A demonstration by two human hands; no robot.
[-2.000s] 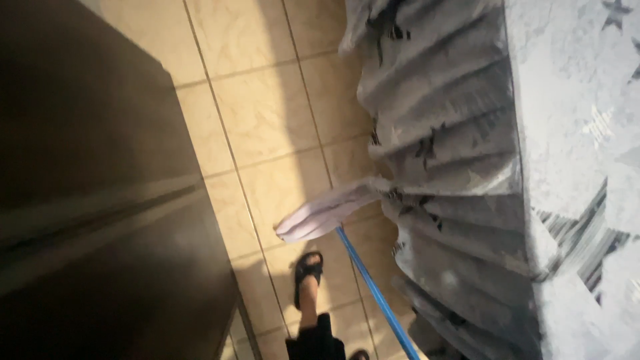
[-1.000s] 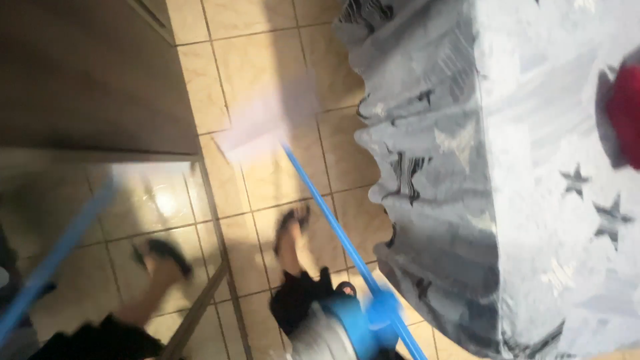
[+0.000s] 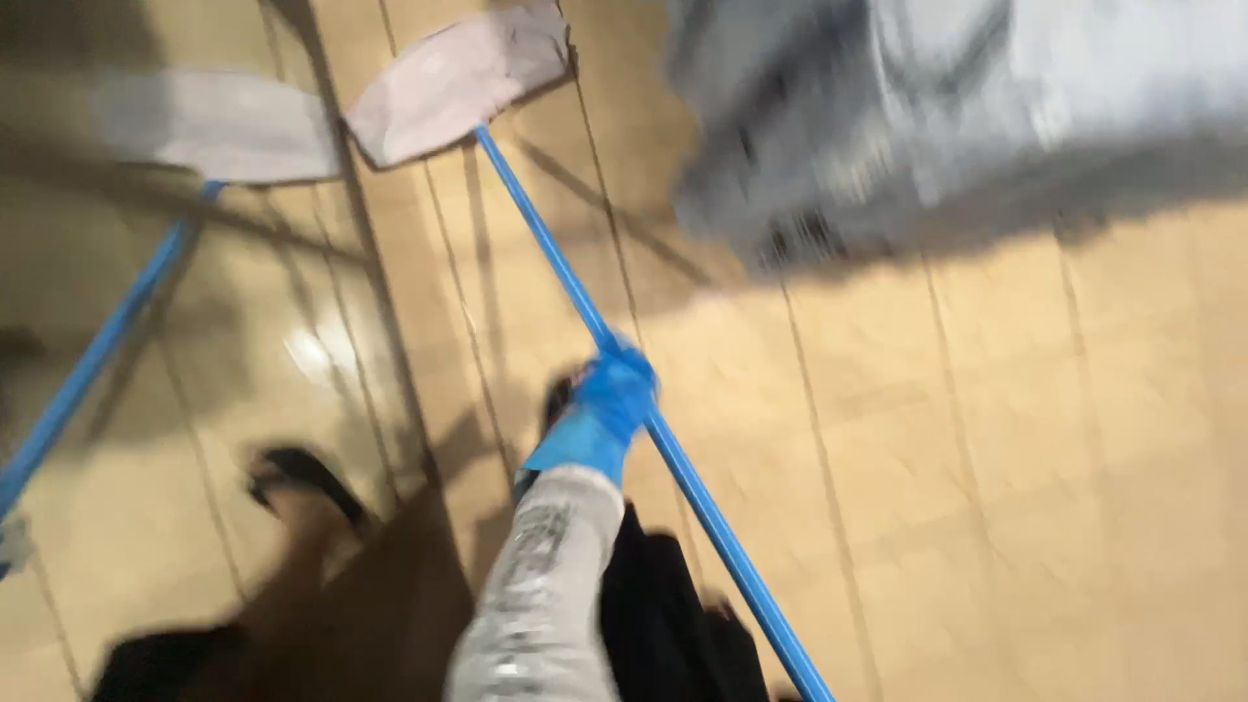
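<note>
My left hand [image 3: 619,390], in a blue glove with a grey sleeve behind it, is closed around the blue pole [image 3: 721,531] of a flat mop. At the pole's far end the mop head, covered with a pale pink cloth [image 3: 458,83], lies on the tiled floor at the upper left, against the edge of a mirrored surface. The pole runs out of view at the bottom, right of my forearm. My right hand is not in view.
The mirrored surface [image 3: 224,390] at left reflects the mop, a leg and a black sandal. Grey patterned fabric [image 3: 809,146] hangs at the upper right. Beige tiles [image 3: 926,468] cover the floor. My foot is partly hidden behind my left hand.
My left hand, out of view two seconds ago, shows on the pole in the last two frames. The mop head has come up against the mirror's edge. The view has turned.
</note>
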